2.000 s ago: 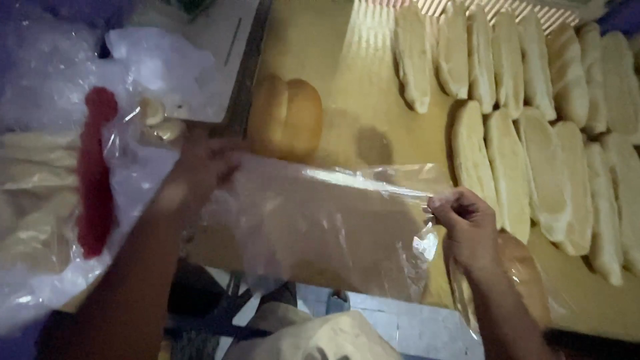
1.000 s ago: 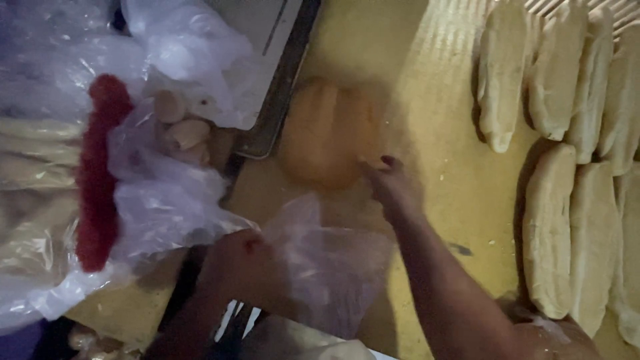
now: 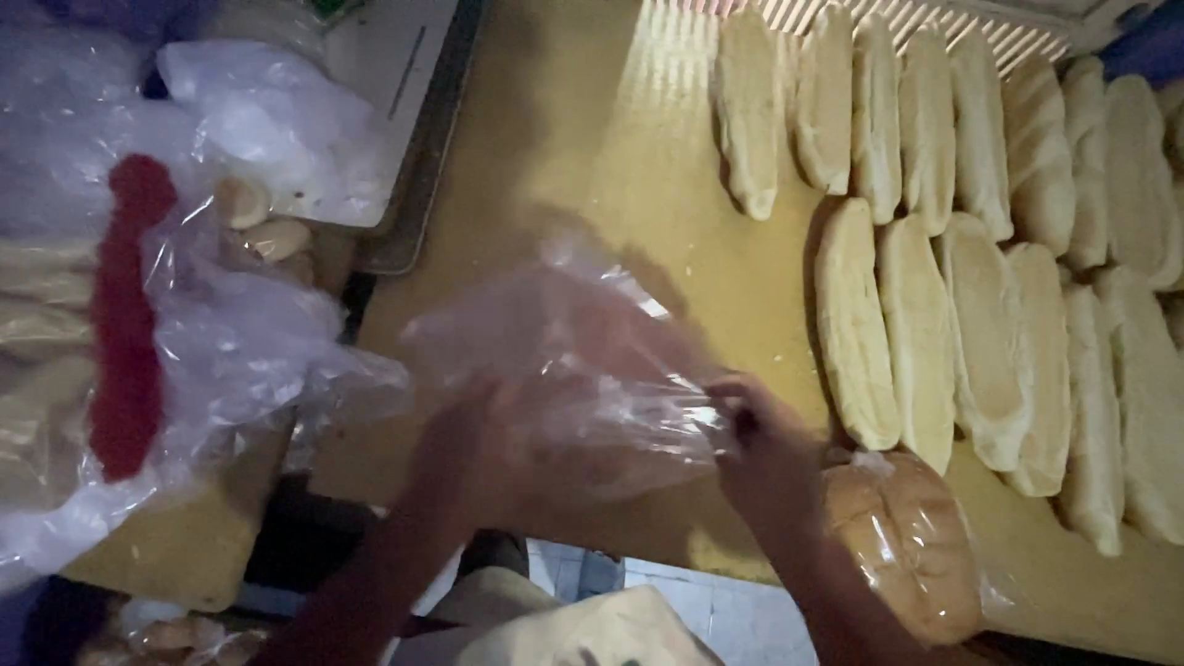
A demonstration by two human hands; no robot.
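Stretched between my two hands over the tabletop is a clear plastic bag [image 3: 592, 388]. My right hand [image 3: 758, 444] pinches its right edge between thumb and fingers. My left hand [image 3: 472, 444] is blurred at the bag's lower left, and its fingers are partly hidden by the plastic. A brownish shape shows faintly through the bag; whether it is bread inside cannot be told. Beside my right forearm lies a bagged bread loaf [image 3: 902, 546], golden brown and scored. Long split bread rolls [image 3: 856, 324] lie in two rows on the right.
The yellow tabletop [image 3: 573, 157] has its near edge just below my hands. At the left are plastic bags [image 3: 259, 324], a red fuzzy strip [image 3: 134, 314], small round breads [image 3: 277, 239] and a dark-rimmed tray [image 3: 430, 157]. A slatted rack [image 3: 999, 42] stands at the far right.
The round loaf seen bare on the table a second ago no longer shows uncovered. My right hand has moved from beside it to the bag's right edge, and the bag is spread again.
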